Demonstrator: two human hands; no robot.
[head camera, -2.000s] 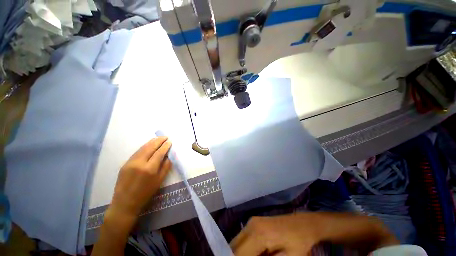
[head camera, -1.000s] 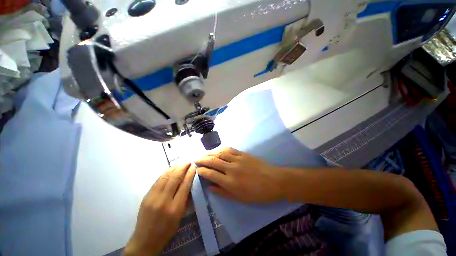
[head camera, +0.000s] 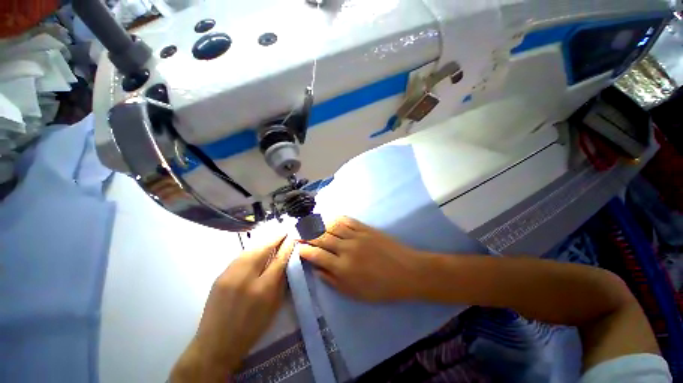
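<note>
A light blue garment panel lies on the white machine bed and hangs over the front edge. A narrow blue strip runs along the panel's left edge, from the needle area down past the table edge. My left hand presses at the strip's upper end, left of it. My right hand lies flat on the panel with fingertips at the strip, just below the black knob. The fingertips of both hands nearly meet. The presser foot is mostly hidden by the machine head.
The white sewing machine with a blue stripe spans the top. More blue panels lie at left, below a pale cloth heap. A grey ruler edge borders the table. Blue cloth lies below it at right.
Both hands have come together at the strip's upper end, beneath the machine head. The right hand came up from the lap onto the panel. The view has shifted, showing the machine top.
</note>
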